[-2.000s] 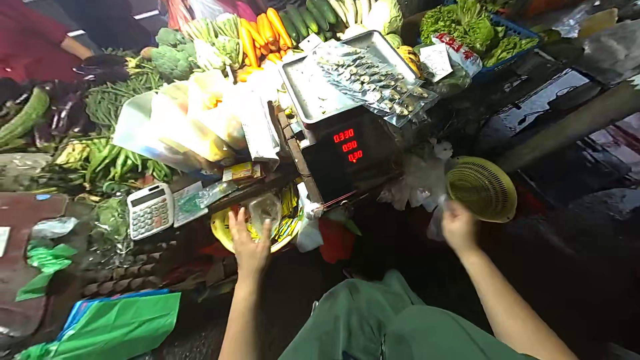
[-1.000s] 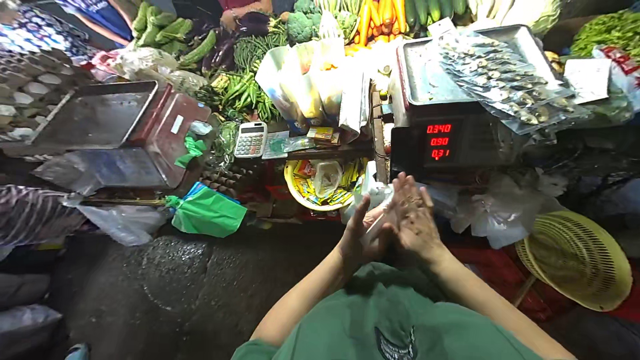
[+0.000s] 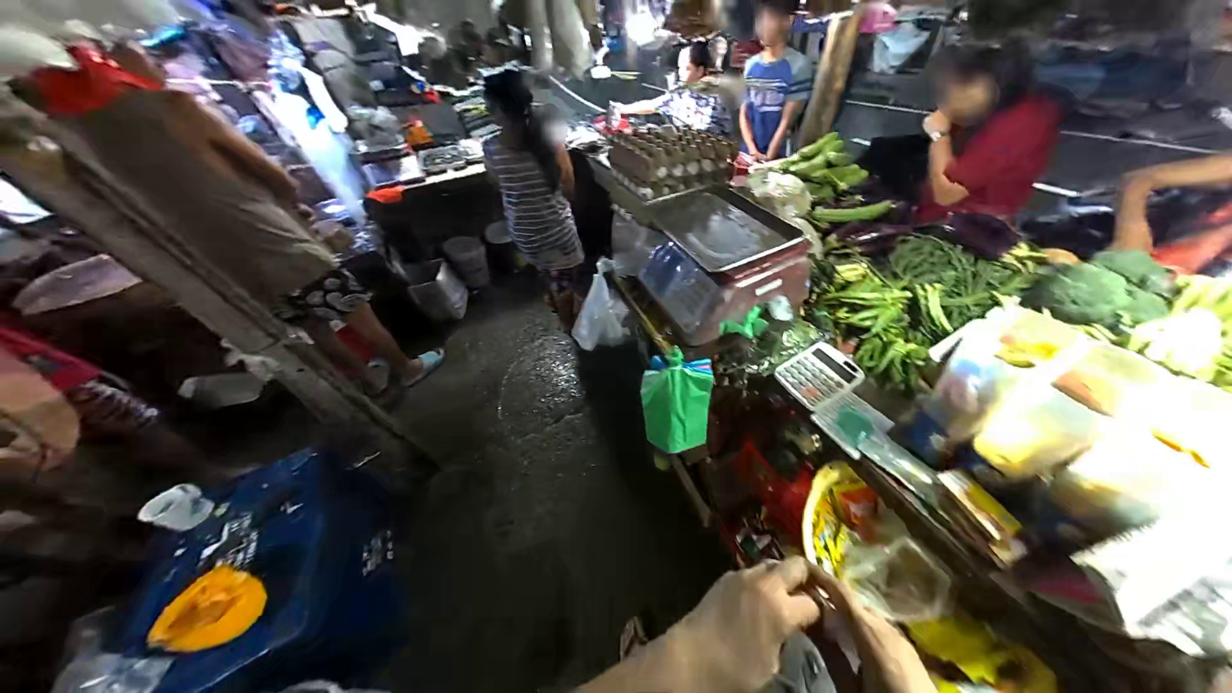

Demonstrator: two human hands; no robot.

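Both of my hands are close together at the bottom, right of centre. My left hand [image 3: 746,616] has its fingers bent near the fingertips of my right hand [image 3: 866,635]; blur hides whether anything thin is between them. Just beyond them is a yellow basket [image 3: 816,510] holding yellow packets and a clear plastic bag [image 3: 900,577]. A white calculator [image 3: 818,373] lies on the stall edge above the basket. Green plastic bags [image 3: 677,404] hang at the stall's corner.
A metal-topped weighing scale [image 3: 727,226], egg trays [image 3: 669,159] and green chillies [image 3: 881,318] stand on the stall. A blue container [image 3: 289,577] with a cut squash [image 3: 210,608] is at lower left. A wooden post [image 3: 221,289] slants at left. Several people stand around.
The view has swung far to the left along the aisle. My hands, apart two seconds ago, came together and are still close together.
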